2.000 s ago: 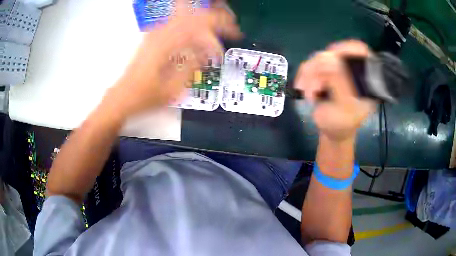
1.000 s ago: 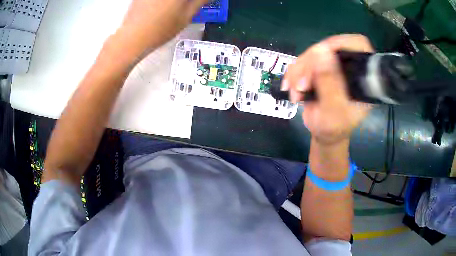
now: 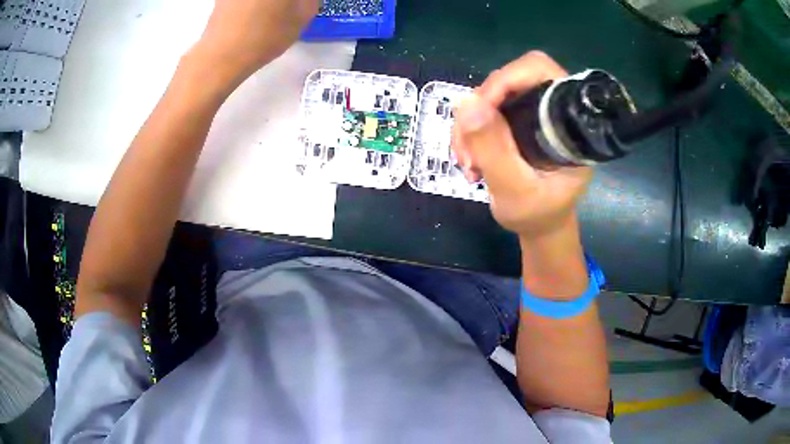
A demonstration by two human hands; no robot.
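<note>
Two white open housings lie side by side on the dark green mat. The left housing [image 3: 325, 160] shows a green circuit board [image 3: 390, 133] with a yellow block and a red wire. The right housing [image 3: 433, 139] is partly covered by my right hand [image 3: 520, 156], which is shut on the black electric screwdriver [image 3: 530, 126]. The screwdriver's tip is hidden. My left hand [image 3: 264, 30] is at the top edge beside the blue screw bin [image 3: 351, 28]; its fingers are partly cut off, so I cannot tell whether they hold anything.
A white sheet [image 3: 251, 165] lies left of the housings. Stacked housings [image 3: 26, 87] stand at the far left. Small circuit boards [image 3: 62, 277] show below the bench edge at left. A black cable [image 3: 678, 208] and a dark object [image 3: 767, 204] lie at right.
My right hand has moved left over the right housing, and the screwdriver's rear has swung toward the camera. My left hand has moved from over the left housing to the screw bin.
</note>
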